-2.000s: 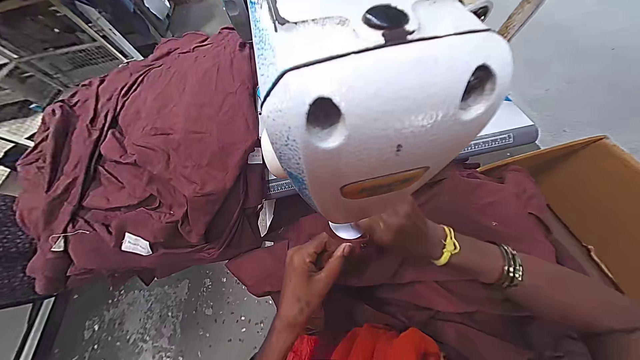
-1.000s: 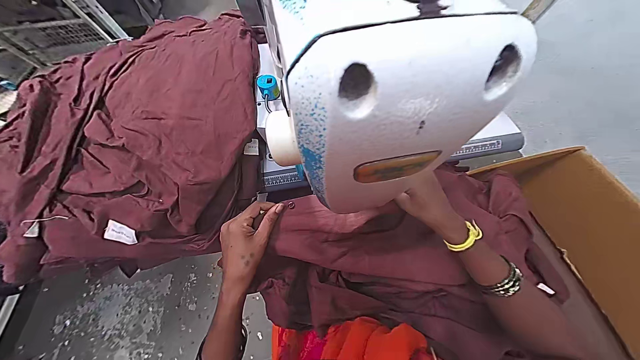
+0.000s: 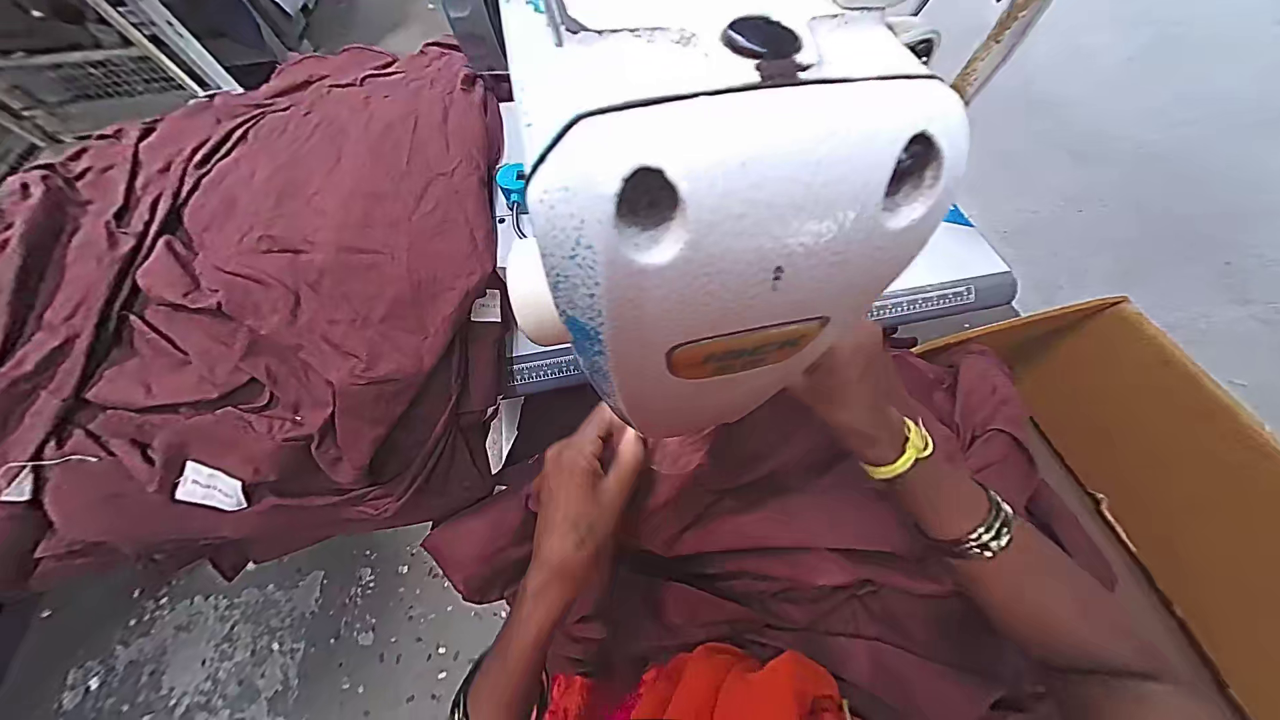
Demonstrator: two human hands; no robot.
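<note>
The white head of a Jack industrial sewing machine fills the upper middle and hides its needle area. Just below its lower left edge is my left hand, with thumb and fingertips pinched together at the edge of a maroon garment. My right hand, with a yellow band and bangles at the wrist, reaches behind the head's lower right side; its fingertips are hidden, so what they hold cannot be told. The maroon garment spreads beneath both hands and over my lap.
A large pile of maroon garments with white labels lies on the left. An open cardboard box stands at the right, beside my right forearm. The machine's bed with a printed scale shows behind the head. Speckled grey floor lies at lower left.
My left hand, which held a small dark button-like thing out left of the machine head one second ago, has come in against the head's lower edge. My right hand stays behind the head.
</note>
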